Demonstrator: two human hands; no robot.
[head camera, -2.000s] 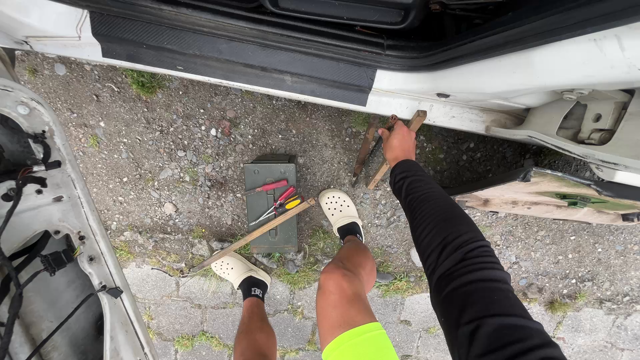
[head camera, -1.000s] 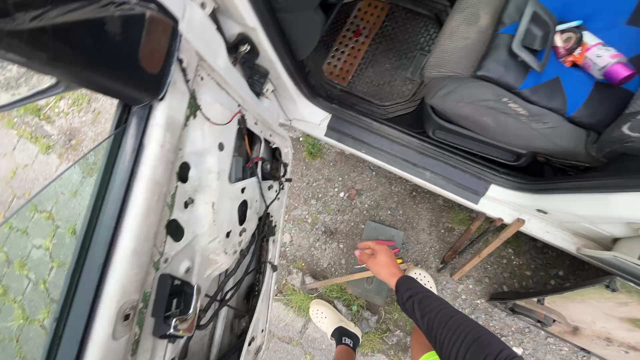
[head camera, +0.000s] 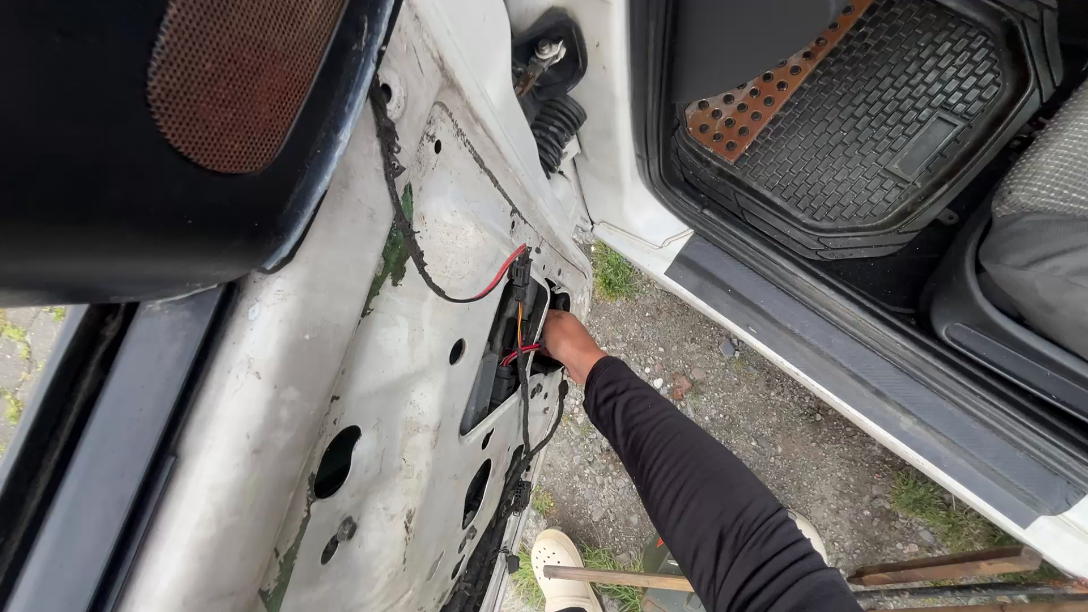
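My right hand [head camera: 571, 342], in a black sleeve, reaches into an opening near the edge of a stripped white car door [head camera: 382, 365]. Its fingers are hidden inside the door, so what they hold cannot be seen. Red wires [head camera: 520, 352] run close beside the hand. A black wiring connector [head camera: 520, 274] sits just above, at the top of a larger cutout. From it a taped cable [head camera: 411, 242] with a red end loops up the panel. More black wiring harness [head camera: 501, 518] runs down the door's lower part. My left hand is out of view.
A wing mirror [head camera: 110, 144] fills the upper left. At right are the car's door sill [head camera: 850, 374] and a rubber floor mat [head camera: 884, 127]. Below, a wooden stick [head camera: 620, 579] crosses near a cream clog [head camera: 554, 557], and wooden slats [head camera: 943, 568] lean by the sill.
My right hand was at the wooden slats, then over the green box with tools, and is now inside the door opening. The view has swung towards the door.
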